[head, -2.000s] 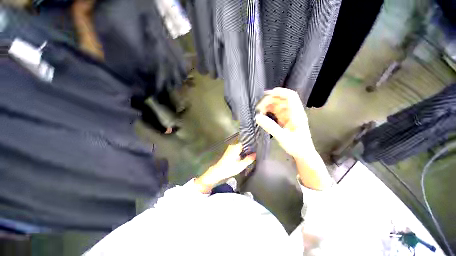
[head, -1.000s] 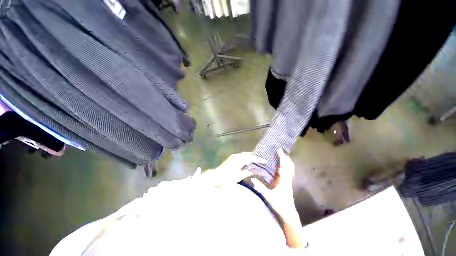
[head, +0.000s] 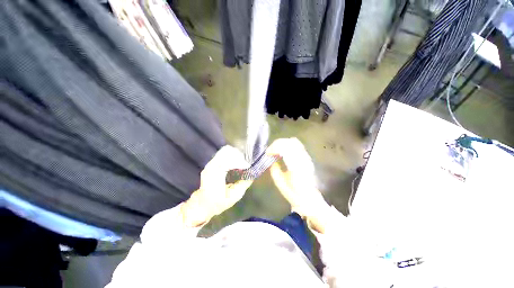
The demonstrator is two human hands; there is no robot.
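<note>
A long narrow sleeve (head: 260, 73) hangs from the top centre, very pale from glare, with its striped cuff (head: 260, 167) at the lower end. My left hand (head: 221, 175) grips the left side of the cuff between thumb and fingers. My right hand (head: 292, 169) pinches the right side of it. The cuff is spread between the two hands in front of my body. Grey garments (head: 304, 34) with small dots and a black one with a ruffled hem (head: 293, 93) hang behind the sleeve.
Large grey garments (head: 107, 112) hang close on the left. A white table (head: 417, 197) is at the right, with small snips (head: 410, 262), a dark green tool (head: 473, 140) and a clear packet (head: 455, 160) on it. Striped garments (head: 434, 56) hang behind it.
The view has turned, so more of the white table shows. The cuff is now stretched between both hands, which are farther apart and farther from my body than a second ago.
</note>
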